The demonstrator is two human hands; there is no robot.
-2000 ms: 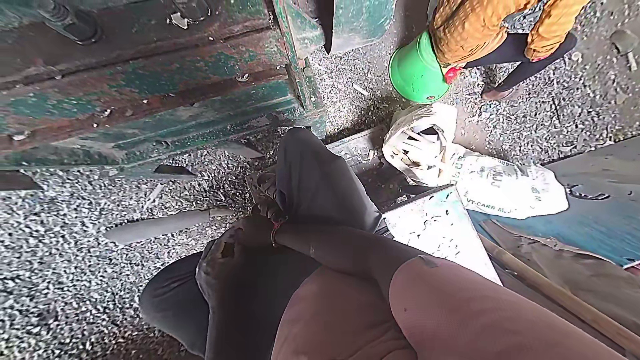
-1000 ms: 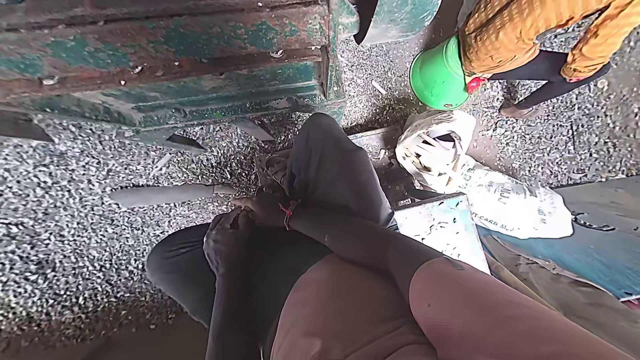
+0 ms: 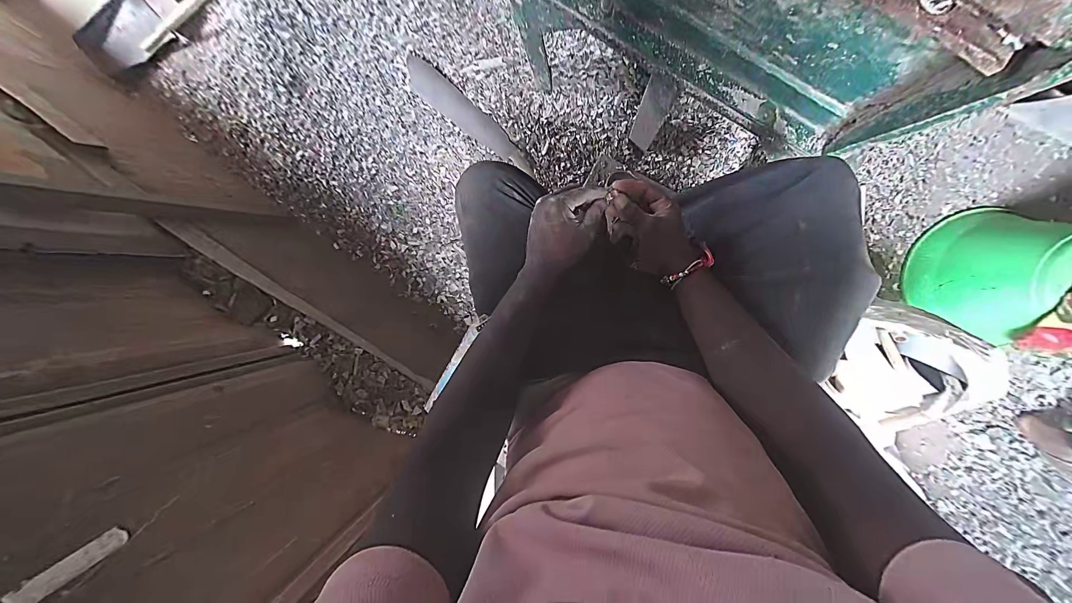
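My left hand (image 3: pixel 567 228) and my right hand (image 3: pixel 649 219) meet above my lap, between my knees in dark trousers. The fingers of both are bent and close together at a small thing that is too dark and small to name. A red band circles my right wrist. Just beyond the hands, a flat grey strip (image 3: pixel 600 171) shows at the fingertips; whether a hand holds it cannot be told. A long flat grey blade-like piece (image 3: pixel 461 109) lies on the chip-strewn ground ahead of my left knee. Another flat piece (image 3: pixel 653 113) leans near the green metal frame.
The worn green metal frame (image 3: pixel 754 79) stands ahead to the right. A green plastic bucket (image 3: pixel 980 272) and a white sack (image 3: pixel 913 368) are at my right, with part of another person's foot (image 3: pixel 1047 435) near. Brown wooden boards (image 3: pixel 126 377) lie on the left.
The view has swung far to the left, bringing the wooden boards in. My hands stay together over my lap. The other person's orange clothing is out of view.
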